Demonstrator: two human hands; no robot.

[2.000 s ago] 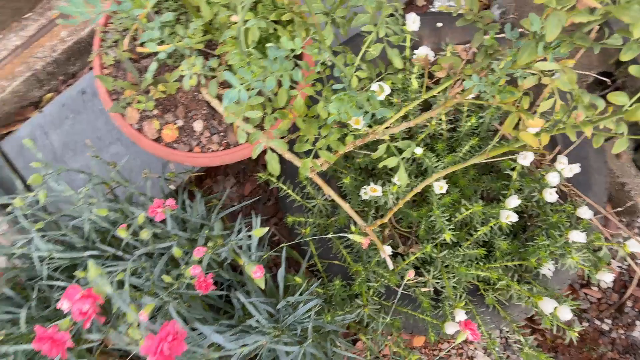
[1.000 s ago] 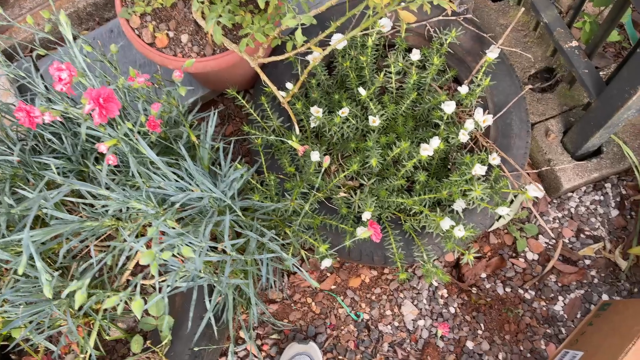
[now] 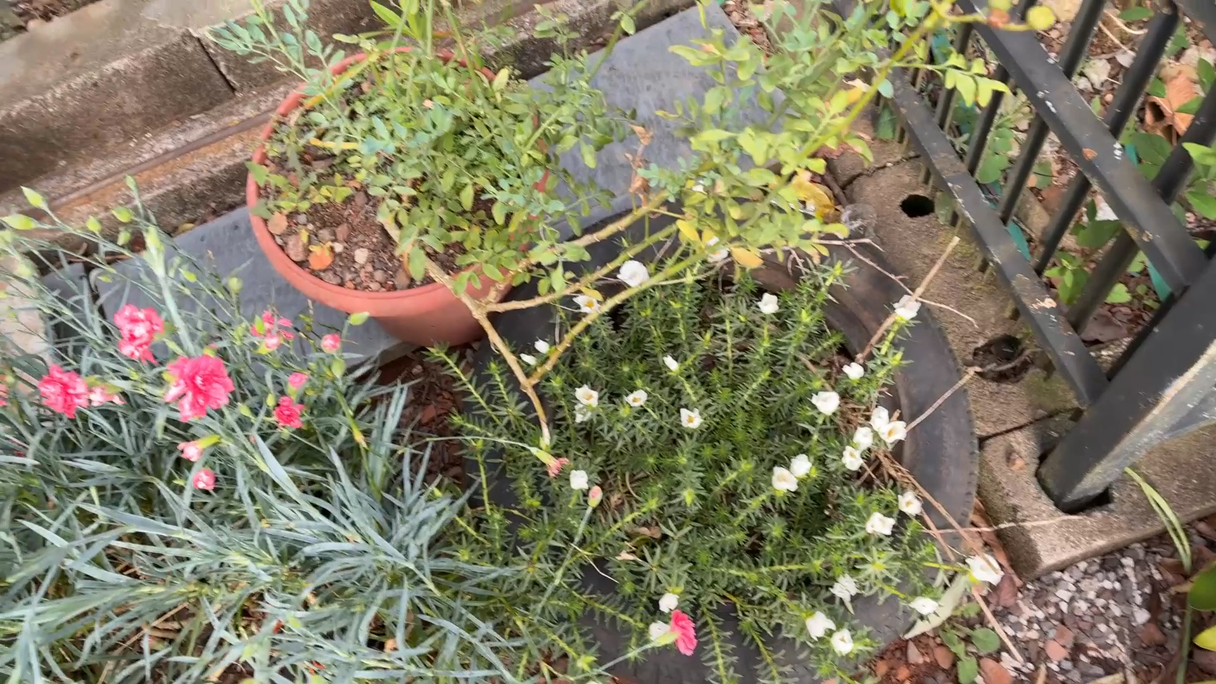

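Neither of my hands shows in the head view. A terracotta-coloured pot (image 3: 418,313) holding soil, pebbles and a small-leaved shrub (image 3: 446,161) stands on a grey slab at the upper left. Bare woody stems (image 3: 503,347) reach from it to the right and down. In the middle, a low needle-leaved plant (image 3: 722,475) with small white flowers grows inside a black tyre (image 3: 940,408). Pink carnation-like flowers (image 3: 198,385) rise above blue-grey foliage (image 3: 313,560) at the left. One pink bloom (image 3: 682,633) lies low over the white-flowered plant's near edge.
A black metal fence (image 3: 1130,399) stands at the right, its post set in a concrete block (image 3: 1007,532) with holes. Gravel (image 3: 1092,617) covers the ground at the lower right. Concrete kerbs (image 3: 114,104) run across the upper left, beside the grey slab (image 3: 646,85).
The view has shifted, bringing more of the fence and kerb into sight. The cardboard box and pale rounded object seen at the bottom one second ago are out of view.
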